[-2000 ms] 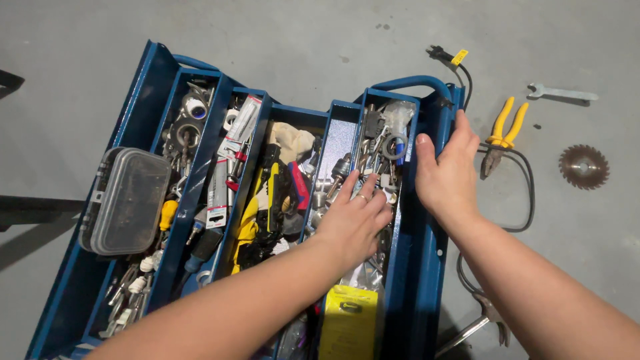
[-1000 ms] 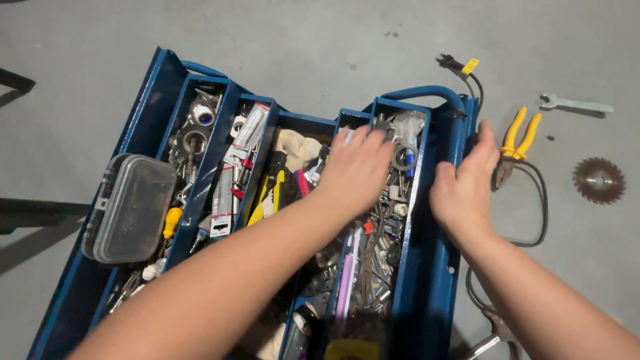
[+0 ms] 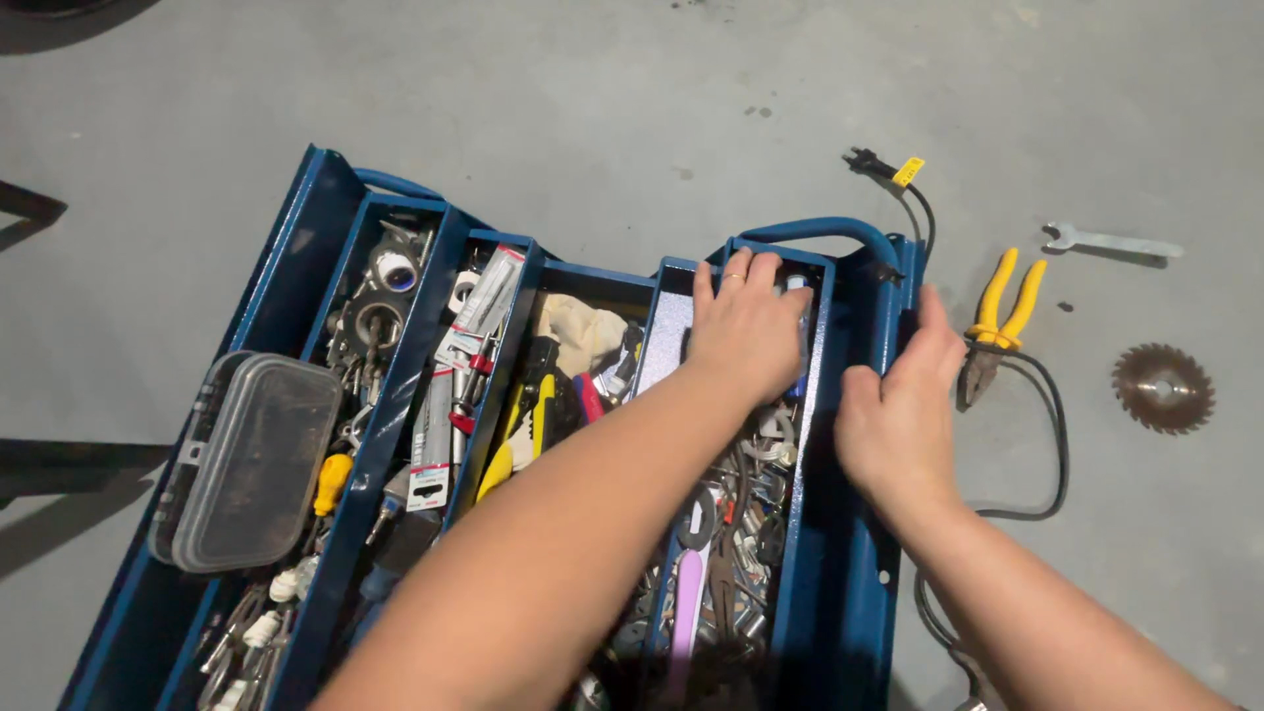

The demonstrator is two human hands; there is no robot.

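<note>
A blue metal cantilever toolbox stands spread wide on the floor. My left hand reaches into the far end of its right upper tray, palm down; what its fingertips touch is hidden. Below that hand lie loose screws and metal fittings and a tool with a purple handle. My right hand rests on the box's right outer edge, thumb apart from the fingers. Other trays hold packaged blades, yellow-and-black tools, a cloth glove and a yellow screwdriver handle.
A clear plastic organizer case leans on the left trays. On the floor at right lie yellow-handled pliers, an open-end wrench, a circular saw blade and a black power cord with plug. Dark legs stand at left.
My left hand has moved up the right tray to its far end. A yellow item seen low in that tray two seconds ago no longer shows. My right hand stays at the right edge.
</note>
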